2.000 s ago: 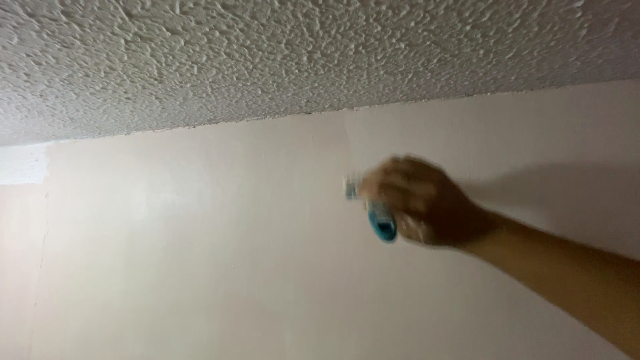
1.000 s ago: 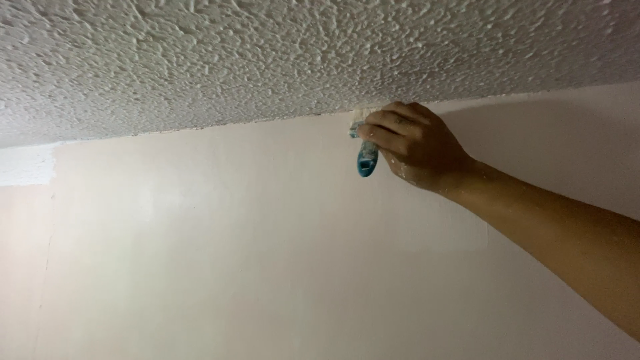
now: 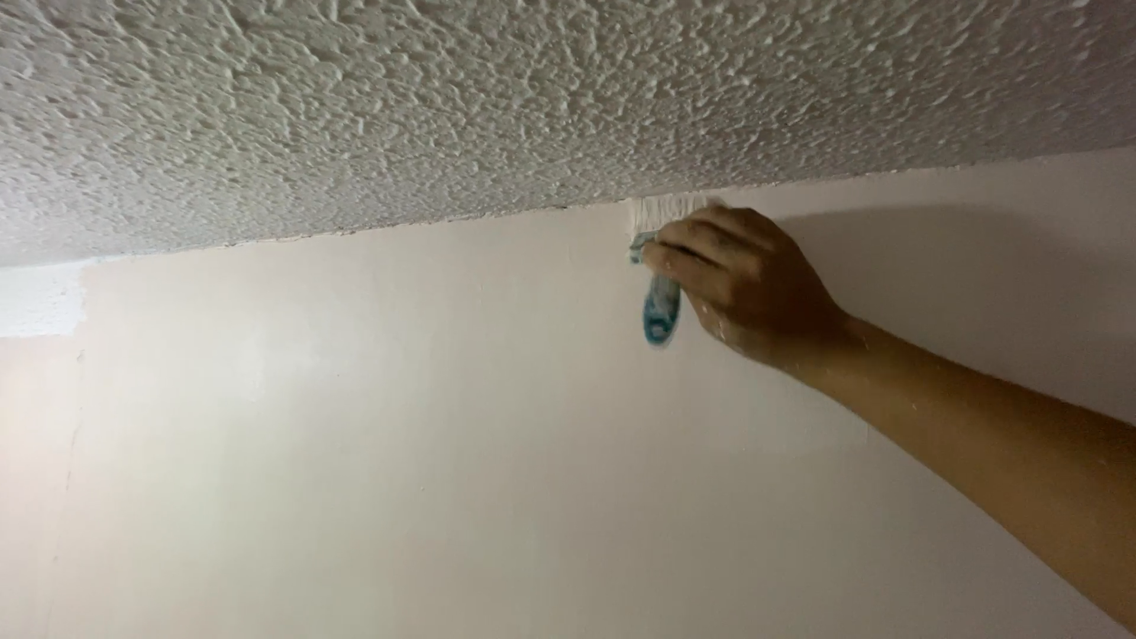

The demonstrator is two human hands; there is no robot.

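Observation:
My right hand [image 3: 741, 284] grips a short-handled paintbrush [image 3: 661, 311] near the top of the wall. The brush's blue-green handle hangs down below my fingers, and its pale bristles are spread against the wall just under the ceiling line. My fingers hide part of the brush's head. Small whitish flecks show on the hand and forearm. The wall [image 3: 399, 426] behind is a pale, pinkish off-white. My left hand is out of view.
A ceiling [image 3: 497, 106] with rough raised texture slopes across the top and meets the wall along an uneven edge. At the far left is a brighter white patch [image 3: 40, 300], with a thin crack below it. The arm casts a shadow at right.
Two seconds ago my right hand held the brush lower on the wall; it rose to the ceiling edge by one second ago. The brush is still up there, in the same hand.

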